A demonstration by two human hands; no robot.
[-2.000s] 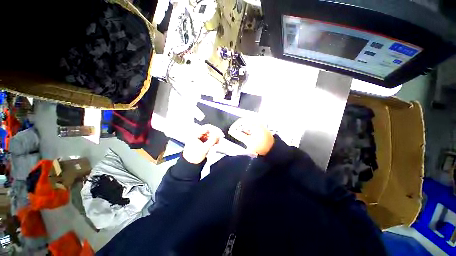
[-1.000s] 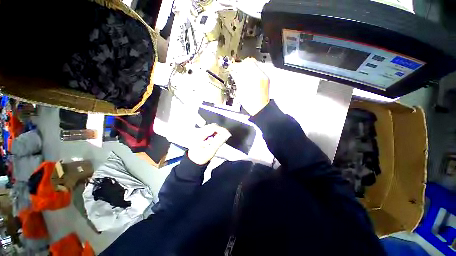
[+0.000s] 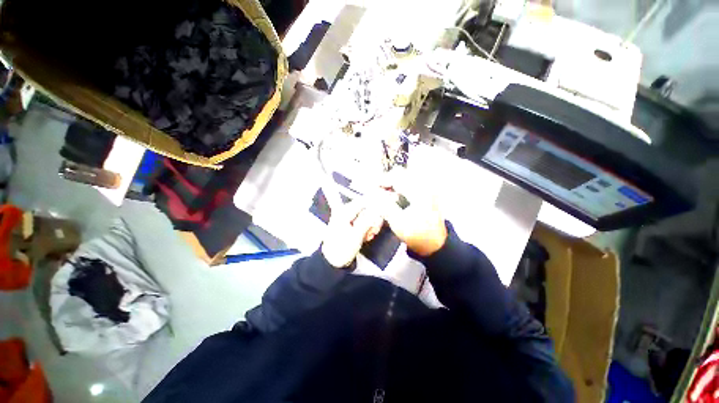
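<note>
A dark fabric piece (image 3: 381,247) lies on the white table, partly under my hands. My left hand (image 3: 348,228) and my right hand (image 3: 418,217) are close together over it, just in front of the shiny needle and presser foot area (image 3: 396,151). The fingers of both hands meet near the machine. The glare is strong, so whether either hand grips something cannot be made out. A small dark spot shows between the fingers of my right hand.
The touchscreen panel (image 3: 564,169) overhangs the right side. A deep carton (image 3: 268,118) heaped with dark pieces is at the upper left. Another carton (image 3: 587,303) is at the lower right. A white bag (image 3: 142,303) and orange garments (image 3: 16,244) lie on the floor at left.
My right hand has come back from the needle area towards my left hand, and my left hand has moved forward to meet it. The view has turned, showing more of the machine top.
</note>
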